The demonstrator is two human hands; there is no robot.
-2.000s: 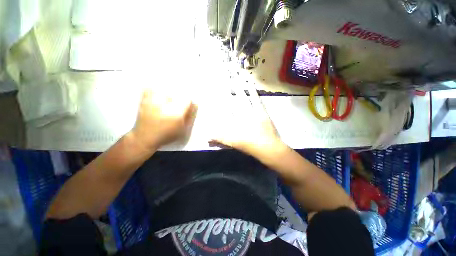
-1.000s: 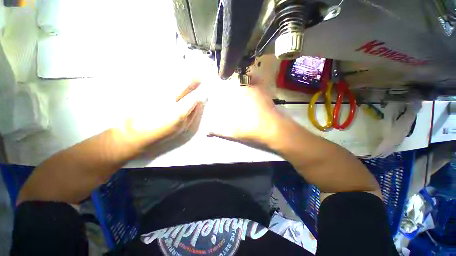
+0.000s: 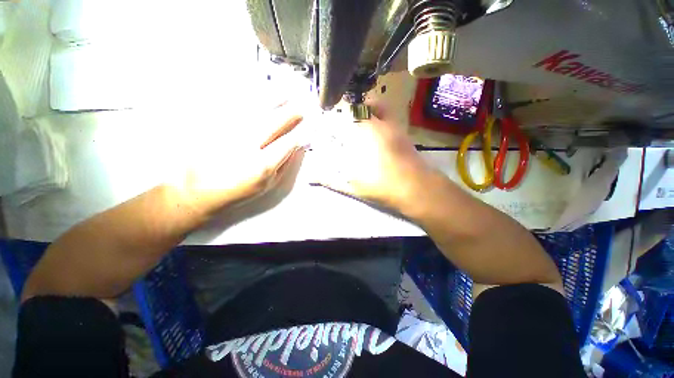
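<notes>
My left hand [image 3: 247, 162] lies on the white table left of the needle area, washed out by glare, with its fingertips towards the machine. My right hand [image 3: 366, 159] lies flat just below the dark end of the machine head [image 3: 344, 52], also partly washed out. Any fabric under or between the hands is lost in the glare, so I cannot tell what they hold. The needle and presser foot are not clearly visible. A stack of cut pieces [image 3: 85, 77] lies at the left.
The machine arm [image 3: 547, 44] spans the upper right. Under it are a red-cased smartphone [image 3: 454, 101] and scissors with yellow and red handles [image 3: 510, 155]. Cream cloth [image 3: 33, 159] lies far left. Blue crates [image 3: 170, 310] stand below the white table [image 3: 295, 229].
The view has moved closer to the machine. My hands have moved up to the machine head from the table's front part. In the last second they have barely moved.
</notes>
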